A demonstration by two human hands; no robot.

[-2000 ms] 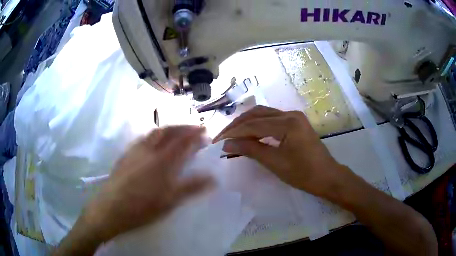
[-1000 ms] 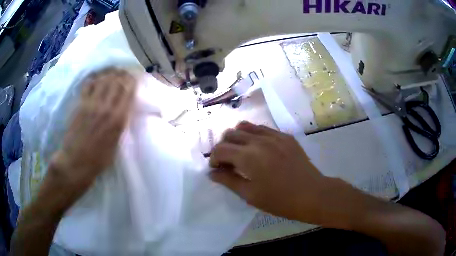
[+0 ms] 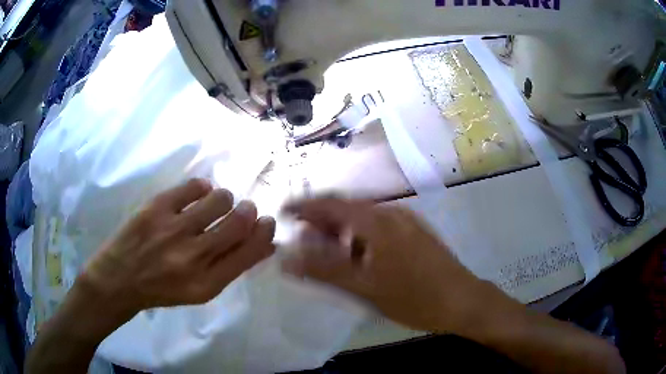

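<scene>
The thin white fabric (image 3: pixel 102 146) lies bunched left of the needle and under both hands, down to the front edge. My left hand (image 3: pixel 179 248) is on it with fingers curled, gripping the fabric in front of the needle. My right hand (image 3: pixel 358 256) is blurred, close to the left fingertips over the fabric's edge; whether it pinches the cloth is unclear. The metal binder (image 3: pixel 325 133) sits just right of the needle area, which is washed out by the lamp. A white tape (image 3: pixel 412 157) runs from the binder toward the front right.
The sewing machine arm (image 3: pixel 409 18) spans the top. Black-handled scissors (image 3: pixel 617 179) lie at the right. A second white strip (image 3: pixel 544 153) crosses the bed to the front edge. A yellowed patch (image 3: pixel 475 117) lies between the strips. Dark blue cloth shows at the far left.
My left hand has come down and right from the upper fabric to beside my right hand. My right hand has shifted slightly left and down. The view has shifted slightly.
</scene>
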